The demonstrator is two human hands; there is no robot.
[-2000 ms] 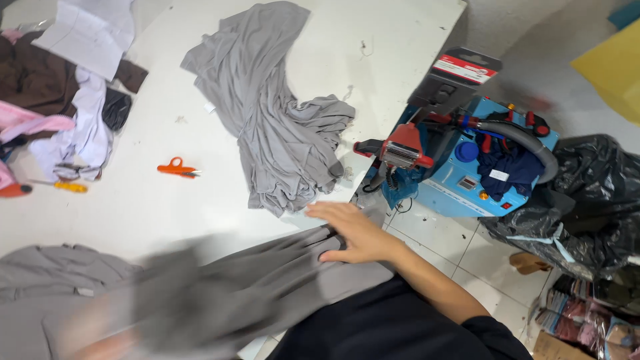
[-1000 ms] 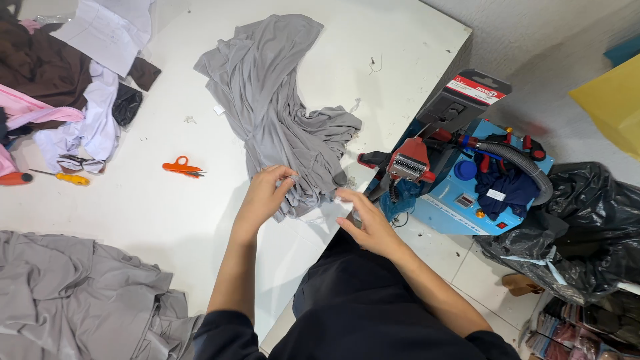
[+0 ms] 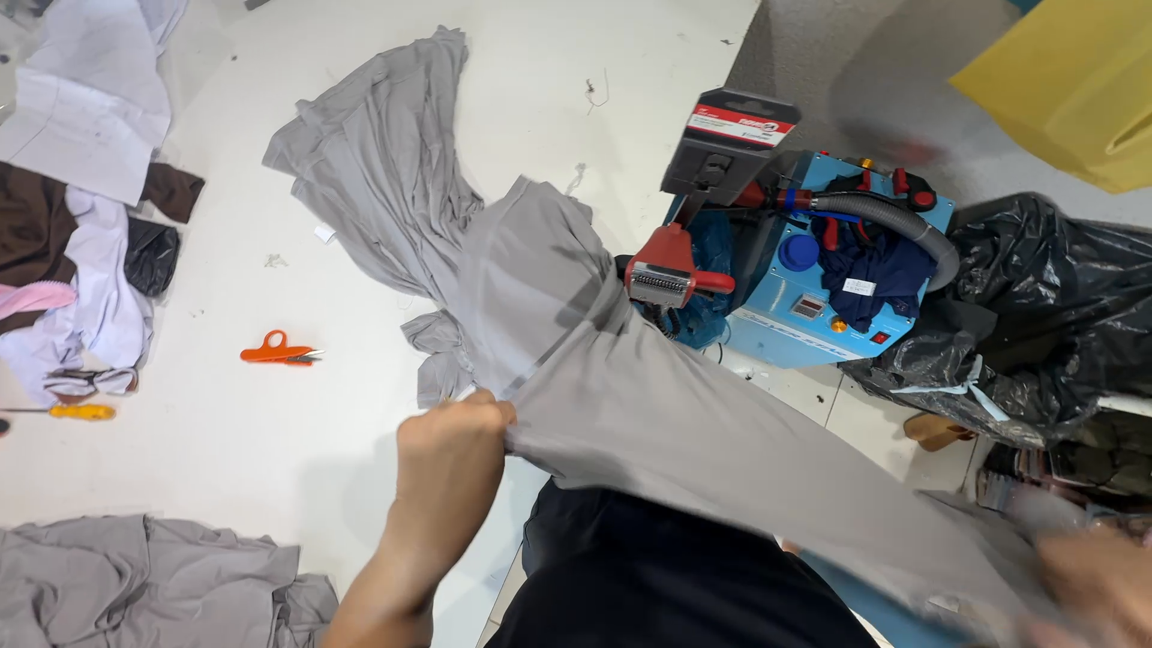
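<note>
A grey knit garment is stretched across my front, from the white table toward the lower right. My left hand is closed in a fist on its near edge. At the far lower right, my right hand is blurred at the garment's other end, and its fingers cannot be made out. More bunched grey fabric lies behind on the table, touching the stretched piece. Orange thread snips rest left of my left hand. Another heap of grey fabric lies at the lower left.
A red-handled tool stands at the table's right edge, beside a blue machine with a grey hose. Black plastic bags are further right. White, brown and pink cloths and a yellow-handled tool lie at the left.
A second ago both hands were together at the bunched grey fabric. Now they are far apart, the right hand having moved to the lower right, with the garment stretched out between them.
</note>
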